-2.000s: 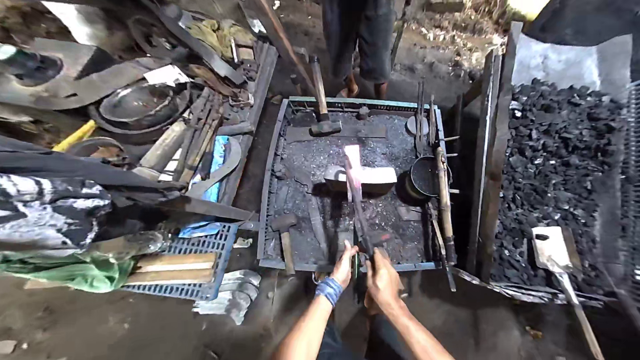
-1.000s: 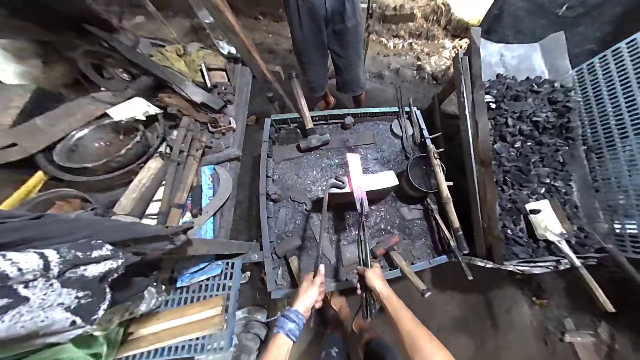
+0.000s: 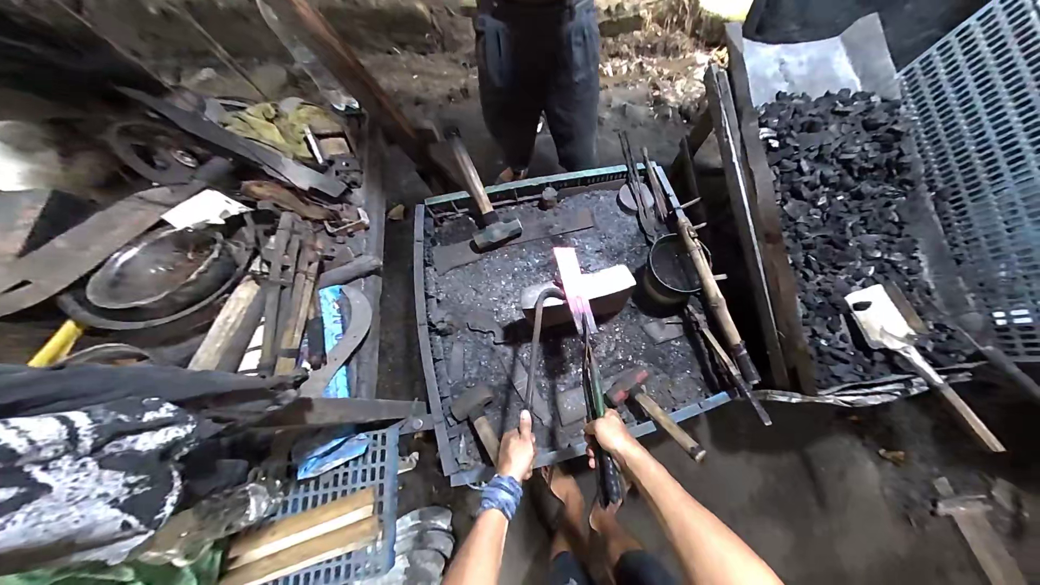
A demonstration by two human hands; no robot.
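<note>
A glowing hot metal bar [image 3: 574, 286] lies across the top of an anvil block [image 3: 611, 282] in the middle of a low tray [image 3: 422, 268] of dark ash. My right hand [image 3: 609, 439] is closed around the handles of long blacksmith's tongs [image 3: 593, 382], whose far end meets the bar's near end. My left hand [image 3: 517, 452], with a blue band at the wrist, grips a thin metal rod [image 3: 534, 357]. The rod's hooked far end curves against the anvil's left side, close beside the bar. The tongs' jaws are too small to make out clearly.
A sledgehammer [image 3: 497, 234] leans at the tray's back, where a person [image 3: 538, 73] stands. Two hammers, one with a reddish head [image 3: 627, 387], lie at the near edge. A metal pot [image 3: 673, 268] stands right of the anvil. Charcoal [image 3: 845, 227] with a shovel [image 3: 881, 318] lies farther right.
My left hand has moved left, away from my right hand, and the hooked rod shows beside the bar. A red-headed hammer has come into sight near my right hand. The view has shifted.
</note>
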